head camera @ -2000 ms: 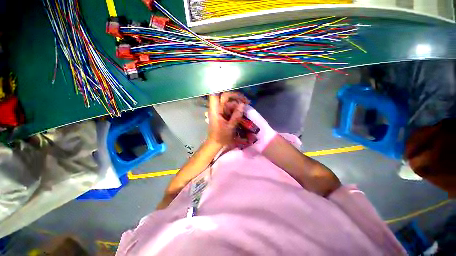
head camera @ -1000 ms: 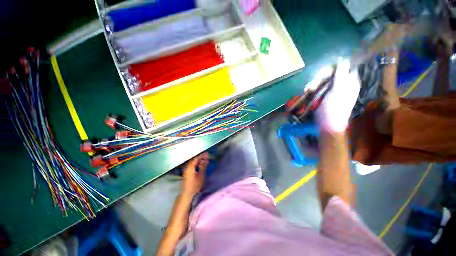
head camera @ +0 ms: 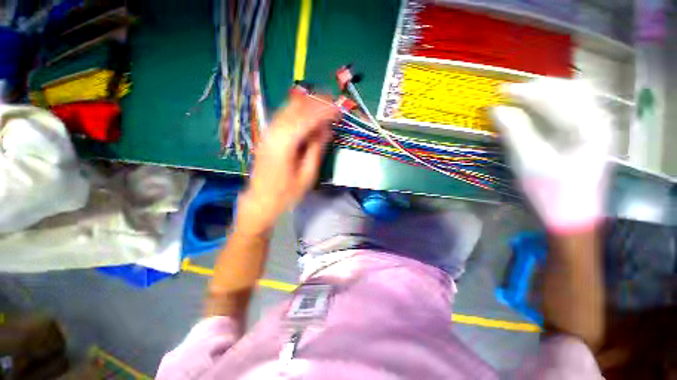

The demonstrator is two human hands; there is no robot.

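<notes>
My left hand (head camera: 286,152), bare and blurred, is over the left end of the part-assembled wire harnesses (head camera: 416,148), at the red connector housings (head camera: 345,76). Its fingertips hide some housings, and I cannot tell whether they grip one. My right hand (head camera: 557,141), in a white glove with a pinkish cuff, is blurred over the right part of the compartment tray (head camera: 512,70), beside the yellow wires (head camera: 445,96). Its fingers point left, and whether it holds anything cannot be told. The harness wires fan rightward along the bench edge.
Red wires (head camera: 490,37) lie beyond the yellow ones. A separate mixed-colour bundle (head camera: 241,82) lies left of the yellow tape line (head camera: 302,41). Neighbour's wire stacks (head camera: 82,89) are at far left. Blue stools (head camera: 211,215) stand below the bench. A person's pale sleeve (head camera: 33,159) shows at left.
My hands were together over my lap, then apart, the gloved one out at right by red connectors. Now the left is up at the harness housings and the right over the tray. The view has shifted.
</notes>
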